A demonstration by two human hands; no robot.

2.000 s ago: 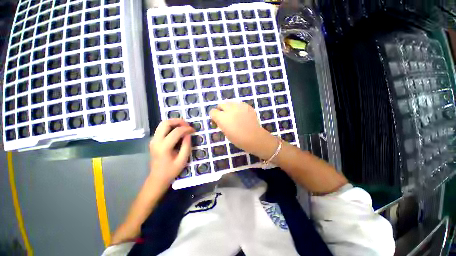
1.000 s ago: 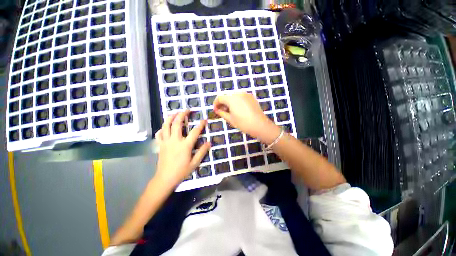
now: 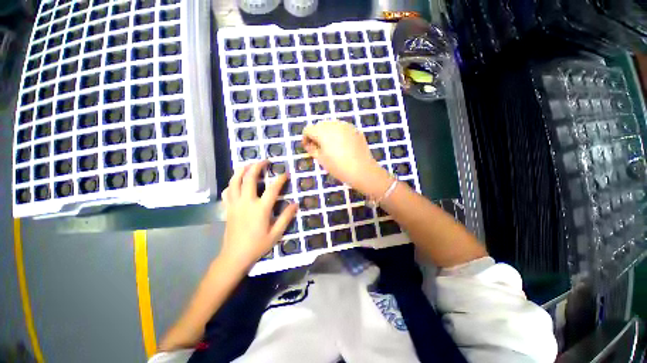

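A white grid tray lies in front of me, its near edge at my lap, with a small dark round component in each visible pocket. My left hand rests on the tray's lower left part, fingers spread, with nothing seen in it. My right hand is over the middle of the tray, fingertips pinched together above a pocket. Whether a tiny piece is between them cannot be told. The pockets under both hands are hidden.
Stacked white trays stand to the left. A clear cup with yellow-green bits is right of the tray. Black blister trays and a clear blister tray are further right. Two white rolls and an orange thin item lie beyond.
My left hand's curled fingers have spread on the tray. My right hand has moved slightly up the tray, its fingertips still together. The view has shifted, showing the rolls.
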